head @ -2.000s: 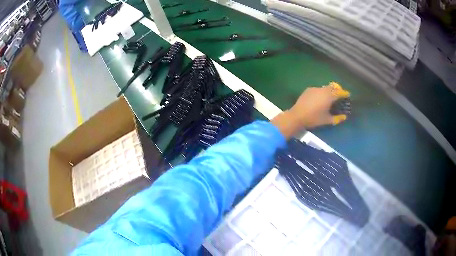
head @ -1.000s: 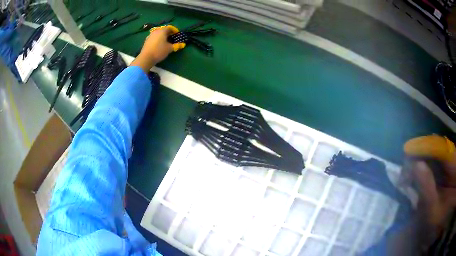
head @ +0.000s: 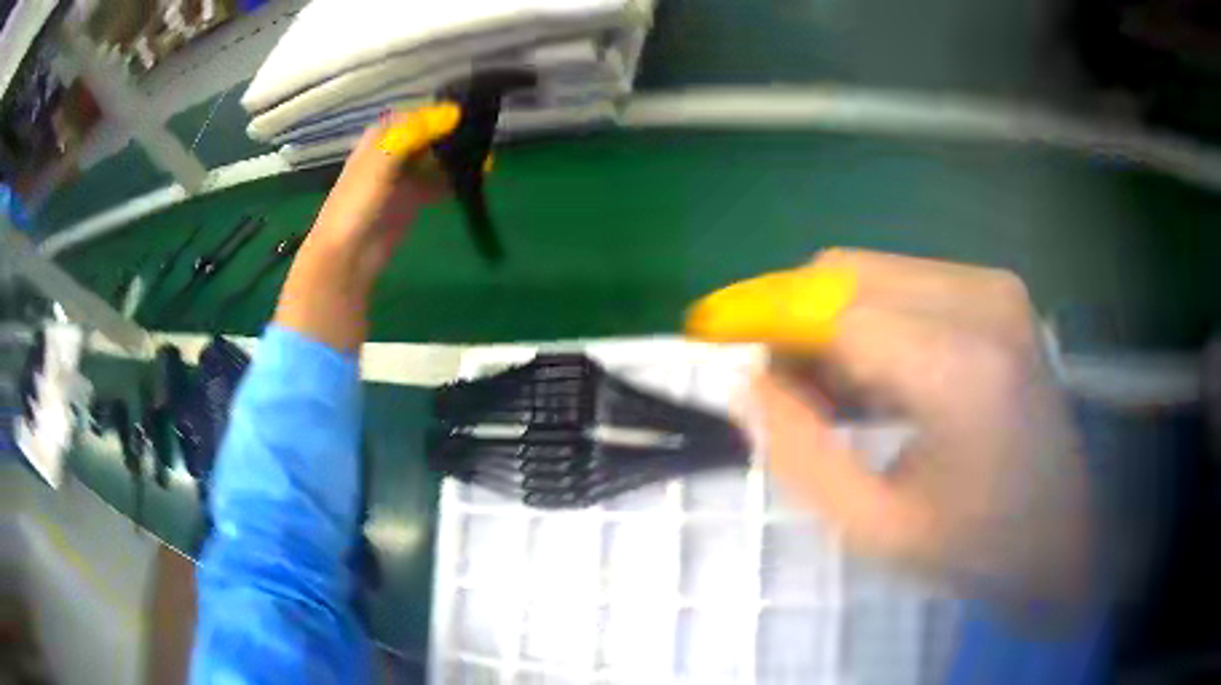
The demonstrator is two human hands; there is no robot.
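My left hand point(head: 382, 194), with yellow finger cots, is shut on a bundle of black straps point(head: 471, 154) over the green belt, tails hanging down. My right hand point(head: 911, 402), blurred, is over the right part of the white grid tray point(head: 562, 562); its yellow-covered index finger points left, and whether it holds anything cannot be told. A fanned row of straps point(head: 556, 431) lies across the tray's far edge, its right end beside my right hand. The tray's right part is partly hidden by my hand.
Single straps lie on the green belt point(head: 603, 241) at left. Stacked trays point(head: 388, 60) stand beyond it. Strap piles point(head: 201, 402), blurred, lie on the side bench left of my left sleeve. A white tray point(head: 54, 395) is at far left. A pale rail borders the belt.
My left hand has lifted the bundle off the belt area toward the stacked trays. My right hand has come left over the tray. The view has turned and shifted.
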